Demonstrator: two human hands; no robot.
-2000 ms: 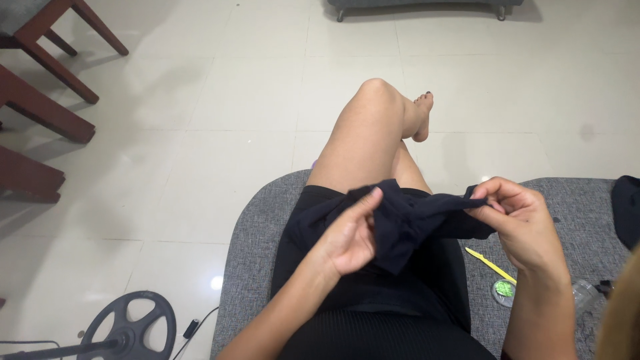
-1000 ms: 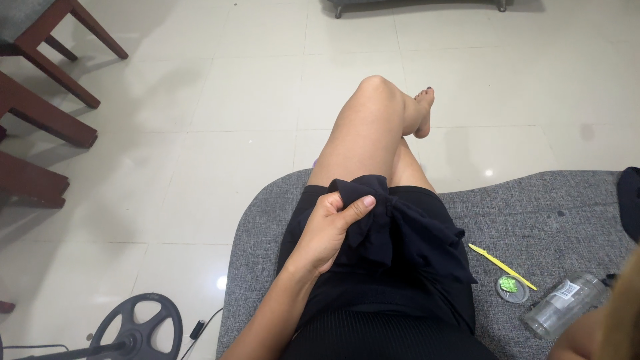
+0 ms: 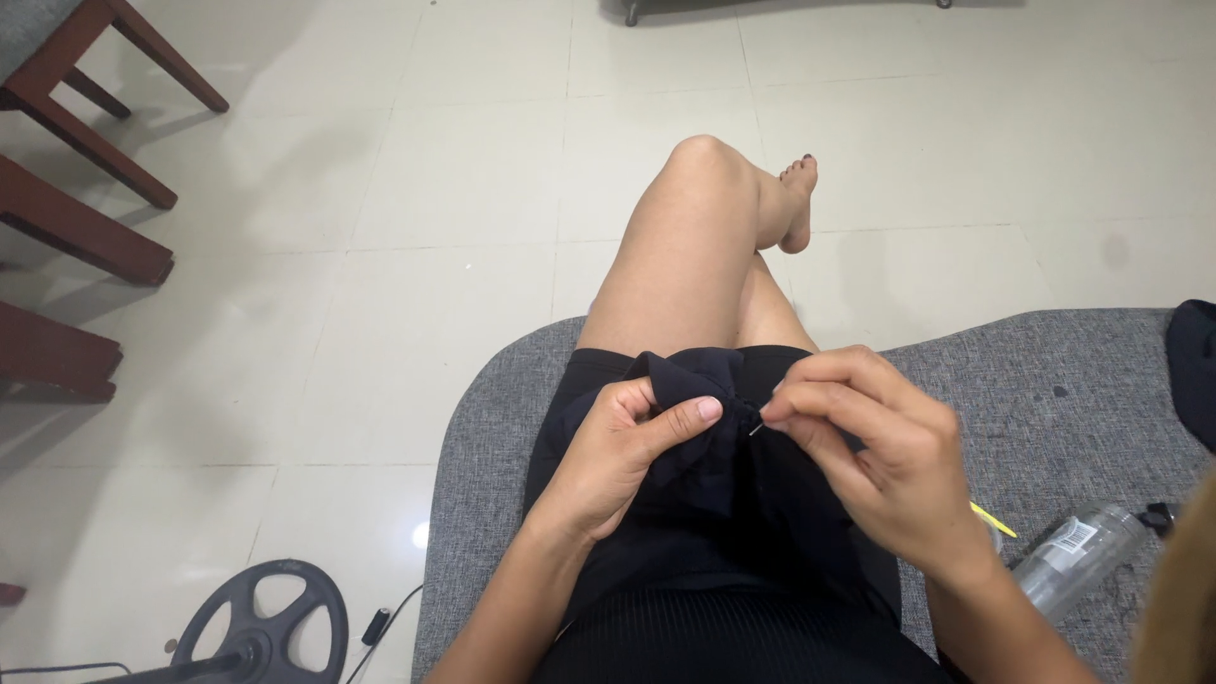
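Dark navy fabric (image 3: 698,375) lies bunched over my lap. Its folded edge is pinched between the thumb and fingers of my left hand (image 3: 627,446). Just to the right, the fingertips of my right hand (image 3: 869,442) are closed on a thin, shiny needle (image 3: 757,428), which points down and left beside the cloth. Whether the needle touches the fabric, and whether it carries thread, I cannot tell. Past my right wrist, part of a yellow stick-like tool (image 3: 994,520) shows on the grey seat.
A clear plastic bottle (image 3: 1083,560) lies on the grey upholstered seat (image 3: 503,427) at right, and dark cloth (image 3: 1193,370) rests on its far edge. Wooden chair legs (image 3: 57,223) stand at left. A black spoked wheel (image 3: 261,627) and a cable (image 3: 385,632) are at lower left.
My right hand has come back from the bottle's side of the seat to the fabric and now holds a needle. My left hand keeps its grip on the cloth.
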